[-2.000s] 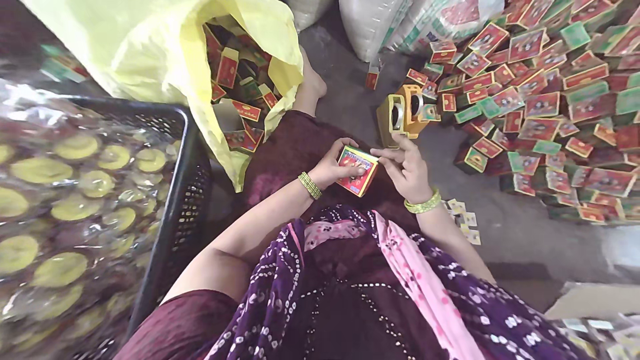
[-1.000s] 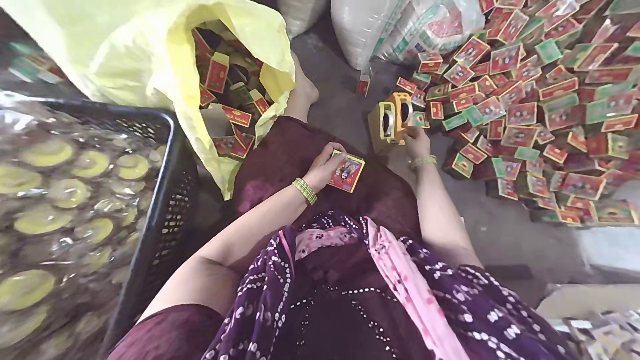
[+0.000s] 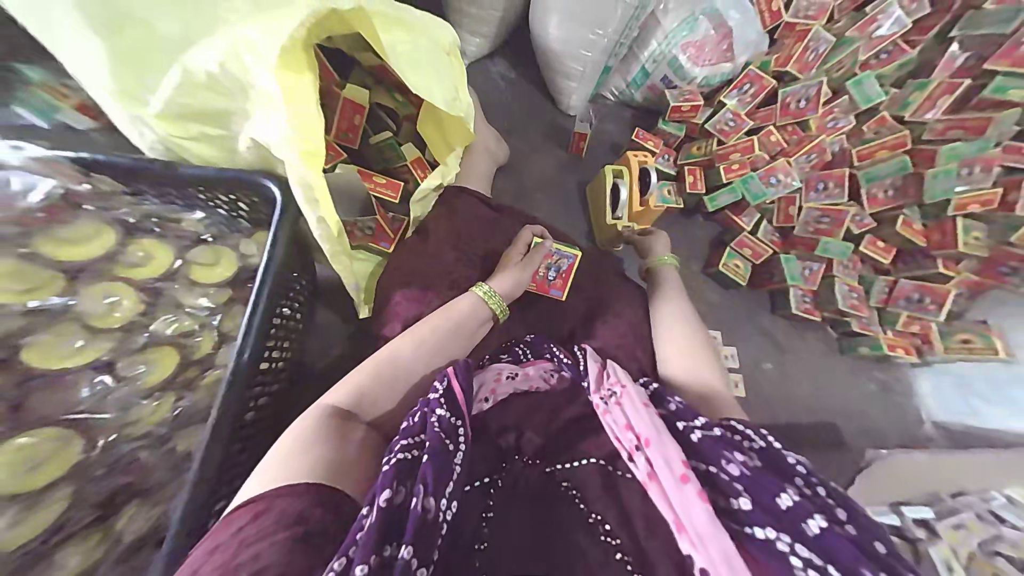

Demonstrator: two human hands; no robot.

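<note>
My left hand (image 3: 520, 264) grips a small printed box (image 3: 555, 272), red with a yellow edge, over my lap. Its printed face is turned up. My right hand (image 3: 648, 244) is at the near end of two tape dispensers, a yellow one (image 3: 602, 210) and an orange one (image 3: 640, 192), which stand side by side on the floor. The fingertips touch or nearly touch the yellow one; whether they hold a piece of tape is too small to tell.
Many red and green boxes (image 3: 824, 182) lie heaped at the right. A yellow sack (image 3: 300, 104) with similar boxes stands at the upper left. A black plastic crate (image 3: 276, 240) of wrapped yellow round items is at the left. White sacks (image 3: 568, 56) stand at the top. Small pale pieces (image 3: 730, 357) lie by my right forearm.
My right hand has left the box in my left hand and moved up and right to the tape dispensers. My left hand keeps the box over my lap.
</note>
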